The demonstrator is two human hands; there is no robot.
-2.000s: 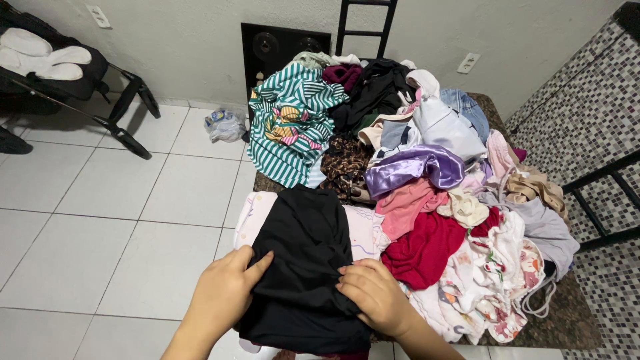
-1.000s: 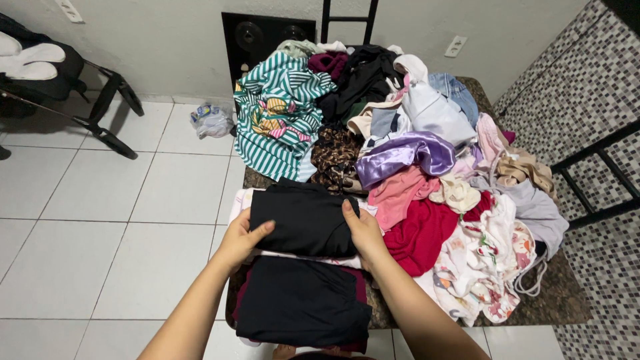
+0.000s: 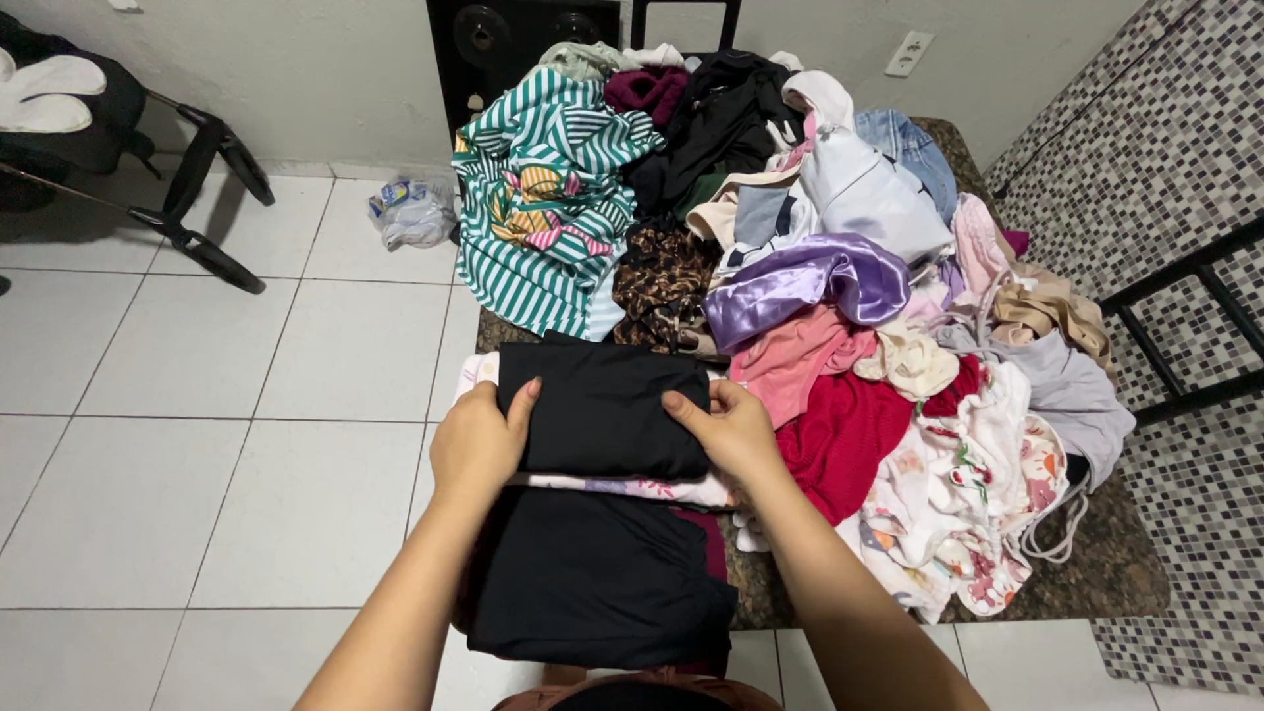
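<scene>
A folded black garment (image 3: 607,415) lies on a folded white floral cloth (image 3: 632,486) at the near left part of the granite table. My left hand (image 3: 482,434) grips its left edge, thumb on top. My right hand (image 3: 726,425) holds the right edge the same way. Just below, nearer my body, rests another folded black garment (image 3: 592,583) over a maroon one (image 3: 713,543). Close to my right hand are a pink cloth (image 3: 790,365) and a red knit garment (image 3: 849,434), part of a large loose heap of clothes.
Beyond are a green-striped garment (image 3: 548,217), a purple satin piece (image 3: 810,286) and blue denim (image 3: 913,148). The granite tabletop (image 3: 1096,563) shows at right, beside a black metal chair frame (image 3: 1205,316). A plastic bag (image 3: 413,212) and a black wheeled frame (image 3: 188,197) stand on the tiled floor.
Two seconds ago the black garment was spread larger under my hands, nearer my body. It became a compact folded rectangle on the floral cloth, and both hands have moved away from my body with it.
</scene>
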